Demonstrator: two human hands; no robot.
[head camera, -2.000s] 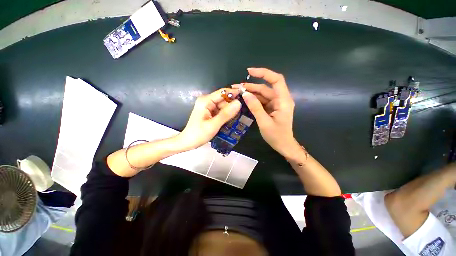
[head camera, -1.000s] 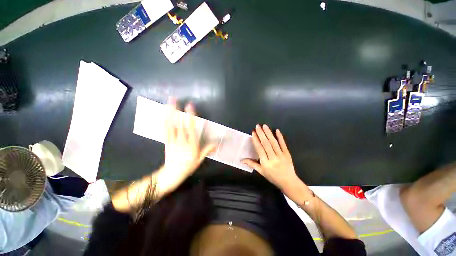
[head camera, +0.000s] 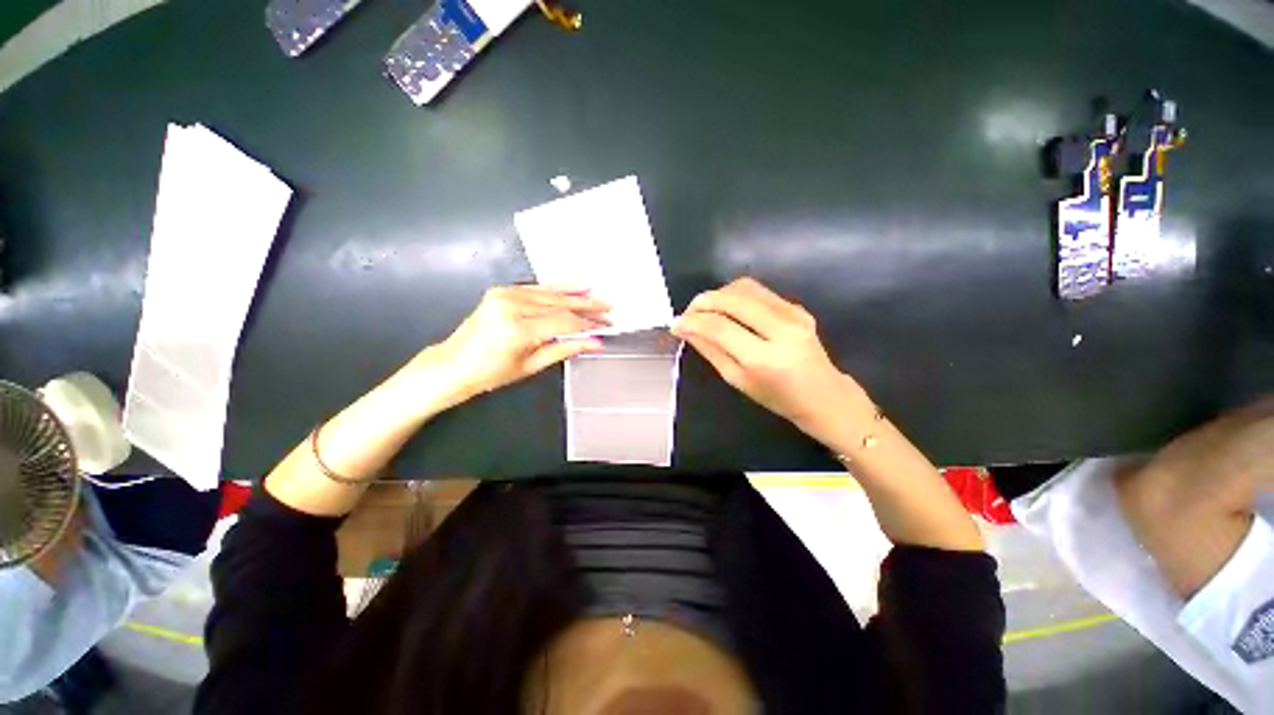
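Observation:
A white sticker sheet (head camera: 619, 405) lies upright in front of me, its near part greyish and marked into rectangles, its far part plain white and tilted, bent or folded near my fingers. My left hand (head camera: 524, 335) holds the sheet at its left side, fingers on top and thumb below. My right hand (head camera: 755, 347) pinches the sheet's right edge between thumb and fingertips. Whether a thin piece is being lifted there cannot be told.
A sheet stack (head camera: 210, 293) lies at left beside a fan (head camera: 35, 475). Phone boards (head camera: 440, 53) lie at the upper left. Two more boards (head camera: 1086, 238) lie at right. Other workers' arms (head camera: 1188, 489) show at both lower sides. A white scrap (head camera: 562, 183) lies beyond the sheet.
The sheet has turned from slanting to pointing away from me. Both hands have moved from lying flat to gripping its sides. The boards at the upper left have shifted toward the frame's edge.

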